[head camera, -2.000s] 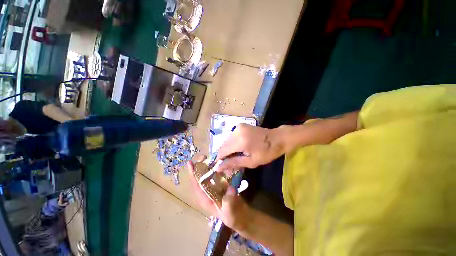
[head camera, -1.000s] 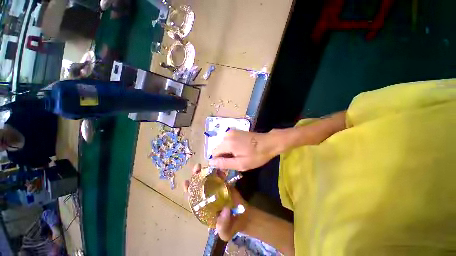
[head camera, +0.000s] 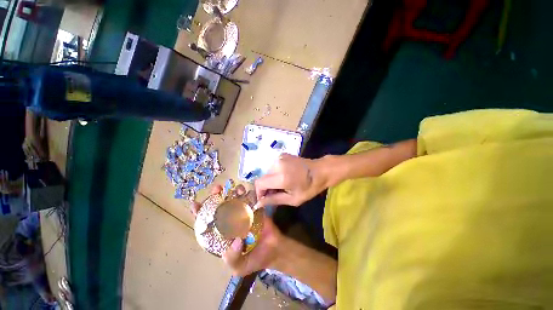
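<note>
My left hand (head camera: 258, 251) grips a gold, shiny round housing (head camera: 208, 233), its round middle facing the camera. A small blue bit (head camera: 249, 240) shows at its rim near my left thumb, and another bluish bit (head camera: 228, 186) at its upper rim. My right hand (head camera: 288, 180) has its fingertips together at the housing's edge; whether they pinch a small part cannot be seen. The white square tray (head camera: 259, 145) with blue posts lies beyond my right hand, which partly covers it. The blue electric screwdriver (head camera: 115, 97) hangs to the left in the picture.
A loose pile of blue and silvery clips (head camera: 193, 166) lies near the housing. A grey metal feeder (head camera: 179, 79) stands by the driver tip. Gold ornate rings (head camera: 229, 39) lie beyond it. A green conveyor (head camera: 100, 212) runs past the tan bench (head camera: 164, 266). A person's arm (head camera: 33, 136) shows across it.
The housing has turned in my left hand and moved left in the picture. My right fingertips have come to its rim. The view has shifted, and more of the tray shows.
</note>
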